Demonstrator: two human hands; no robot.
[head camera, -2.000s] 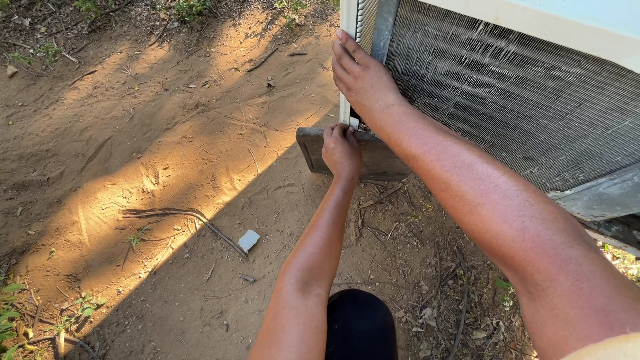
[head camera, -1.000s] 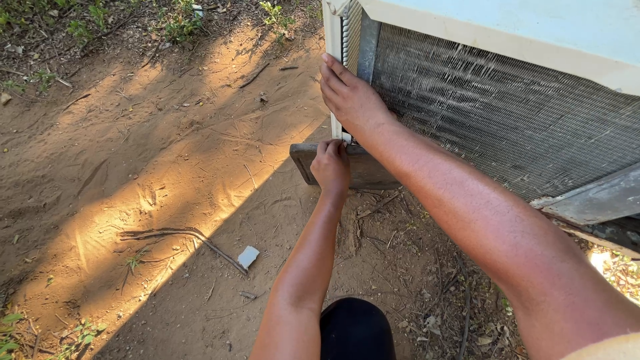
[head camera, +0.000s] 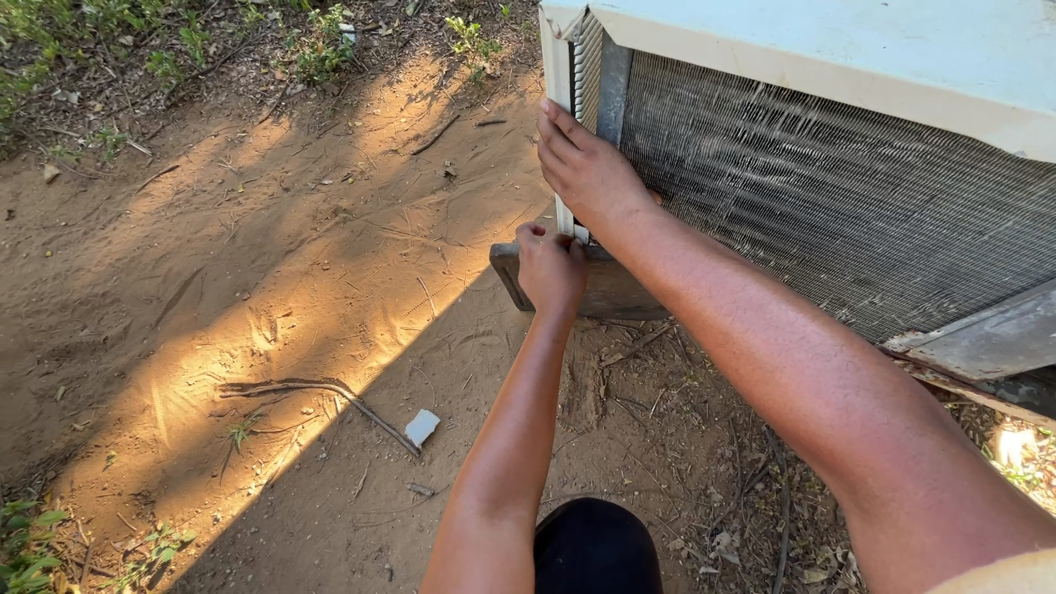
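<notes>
A white metal-cased air conditioner unit (head camera: 825, 41) stands at the upper right, its finned coil (head camera: 825, 190) facing me. My right hand (head camera: 590, 165) lies on the unit's left corner, fingertips over the edge of the cream corner strip (head camera: 558, 74) and the rest across the coil's side. Lower down, my left hand (head camera: 553, 268) has its fingers bent at the bottom end of that strip, beside a small white piece (head camera: 581, 235). Whether the fingers pinch the strip or something small is hidden. Behind the left hand, a dark flat slab (head camera: 623, 289) sits under the unit's corner.
Sandy ground (head camera: 247, 272) spreads to the left, with a bent stick (head camera: 330, 388) and a white fragment (head camera: 422, 428) on it. My knee in dark cloth (head camera: 597, 549) is at the bottom. A rusty lower edge (head camera: 973, 388) runs along the unit at right.
The view has shifted somewhat, showing more of the unit's top. Both hands stay at the same corner, with only slight changes in the left hand's fingers.
</notes>
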